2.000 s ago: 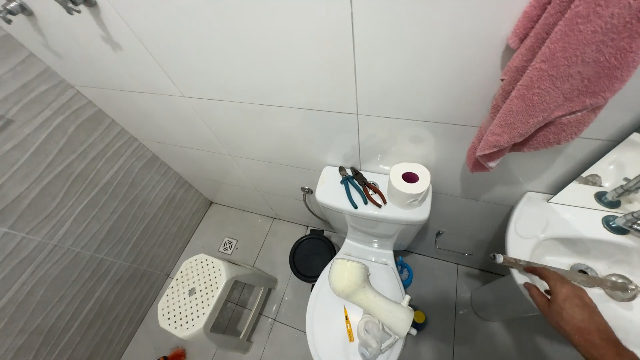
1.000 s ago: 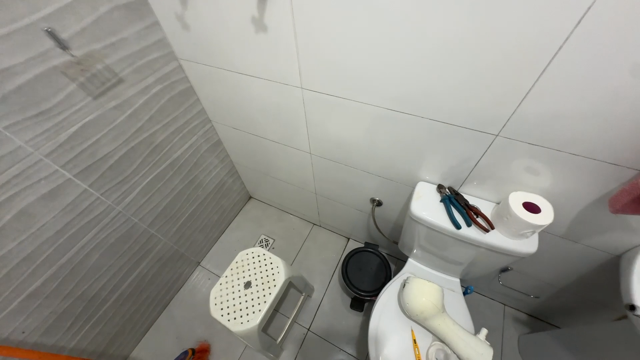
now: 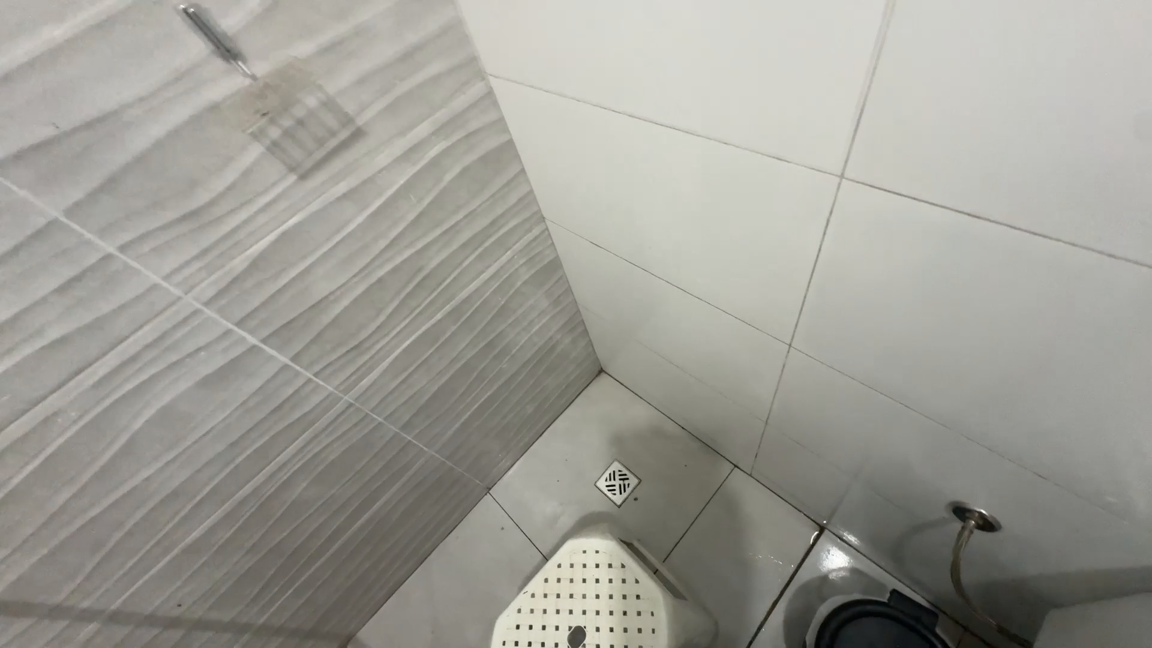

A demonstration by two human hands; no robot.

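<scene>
Neither my left hand nor my right hand shows in the head view, so what they hold is hidden. A white plastic stool (image 3: 598,594) with a perforated seat stands on the tiled floor at the bottom centre. Just beyond it lies a square floor drain cover (image 3: 617,484). High on the wavy grey tiled wall at the left, a small metal fitting (image 3: 214,40) sticks out above a faint striped shadow.
A black-lidded bin (image 3: 877,623) is partly in view at the bottom right. Above it, a flexible hose (image 3: 965,567) comes out of a round wall fitting. The white tiled wall (image 3: 684,243) meets the grey wall in a corner.
The view has swung left, away from the sink and toilet. Two seconds ago a hand held a clear tube-like object by the sink; hand and object are now out of view.
</scene>
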